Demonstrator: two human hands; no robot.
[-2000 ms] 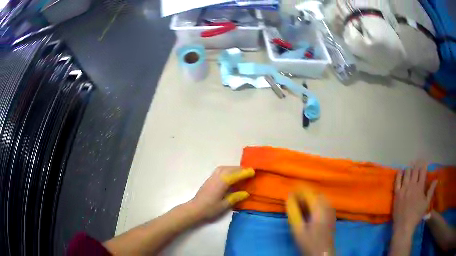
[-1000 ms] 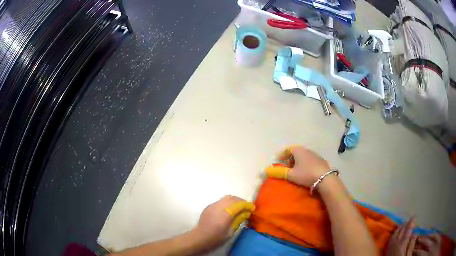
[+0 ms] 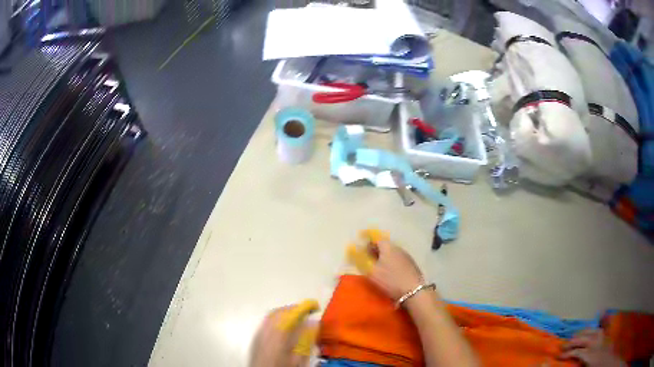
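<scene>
The orange border panel (image 3: 369,326) lies on the table at the bottom, with strips of blue fabric (image 3: 513,312) along its far and near edges. My left hand (image 3: 283,333), blurred and cut off by the bottom edge, is at the panel's left edge; its grip is unclear. My right hand (image 3: 391,267) is just beyond the panel's far left corner, its yellow-covered fingertips curled with a gap between them and no fabric visible in them. My right forearm crosses over the panel. Both hands have yellow finger cots.
Another person's hand (image 3: 591,349) rests on the panel at right. Beyond are a label roll (image 3: 295,136), a loose label strip (image 3: 391,163), a small dark tool (image 3: 437,231), white trays (image 3: 444,166), paper sheets (image 3: 337,32) and strapped cream bundles (image 3: 548,132). Black ribbed material (image 3: 64,179) stands left.
Since two seconds ago, my right hand has moved from the panel's near edge to its far left corner. The view has shifted since one second ago; my left hand sits lower in it.
</scene>
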